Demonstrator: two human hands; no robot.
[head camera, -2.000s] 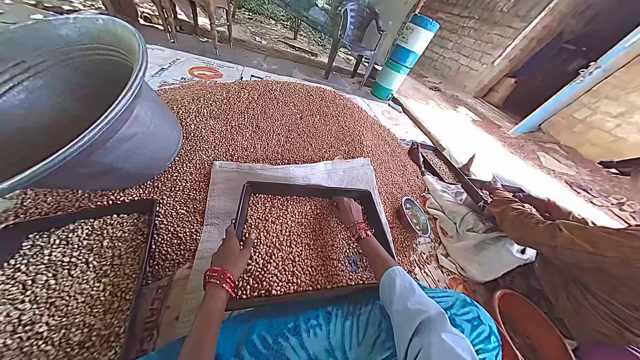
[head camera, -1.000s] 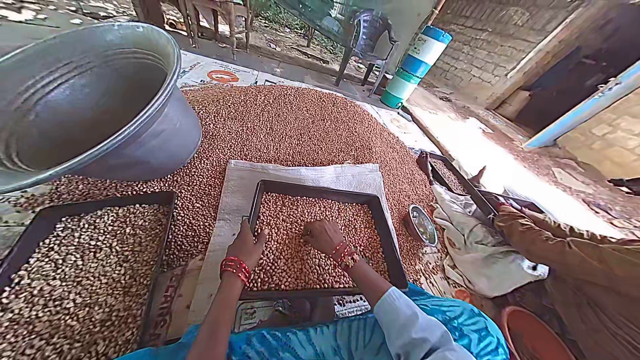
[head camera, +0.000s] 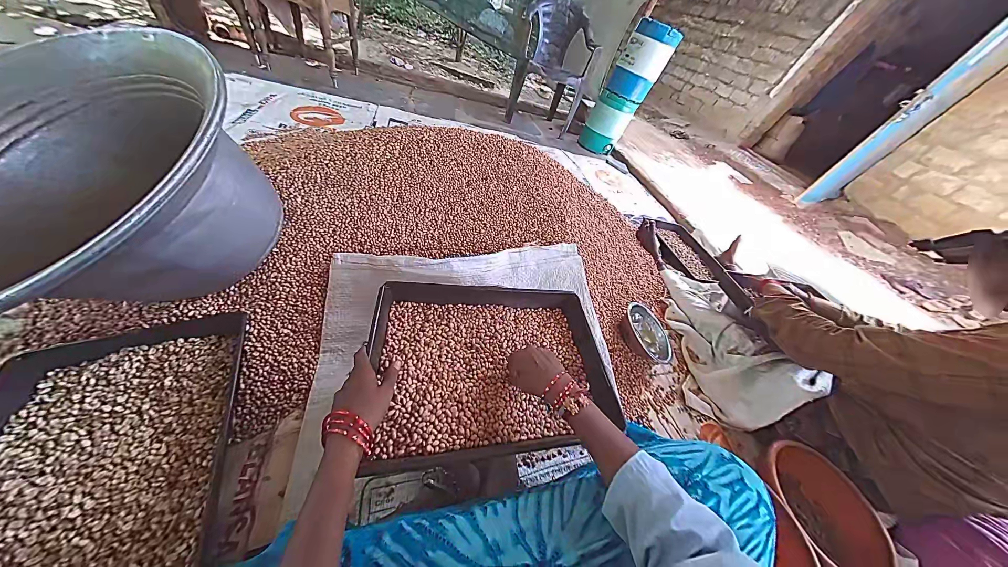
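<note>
A black rectangular tray (head camera: 480, 296) full of reddish-brown nuts or seeds (head camera: 453, 378) rests partly on a white woven sack (head camera: 354, 287). My left hand (head camera: 368, 394) grips the tray's left rim, thumb over the inside. My right hand (head camera: 537, 370), fingers bent down, touches the nuts right of the middle; whether it holds any is hidden. Beyond the sack spreads a large heap of the same nuts (head camera: 425, 189). A second black tray (head camera: 126, 340) at the left holds paler nuts (head camera: 110, 457).
A big metal tub (head camera: 213, 213) stands at upper left. Right of my tray are a small metal bowl (head camera: 649, 333), a pale cloth sack (head camera: 728, 378) and orange basins (head camera: 827, 504). A co-worker in a brown sleeve (head camera: 835, 339) sits at the right by another black tray (head camera: 709, 268).
My right hand has moved from the tray's far right corner, where it was two seconds ago, to the nuts nearer the middle. My left hand stays at the left rim.
</note>
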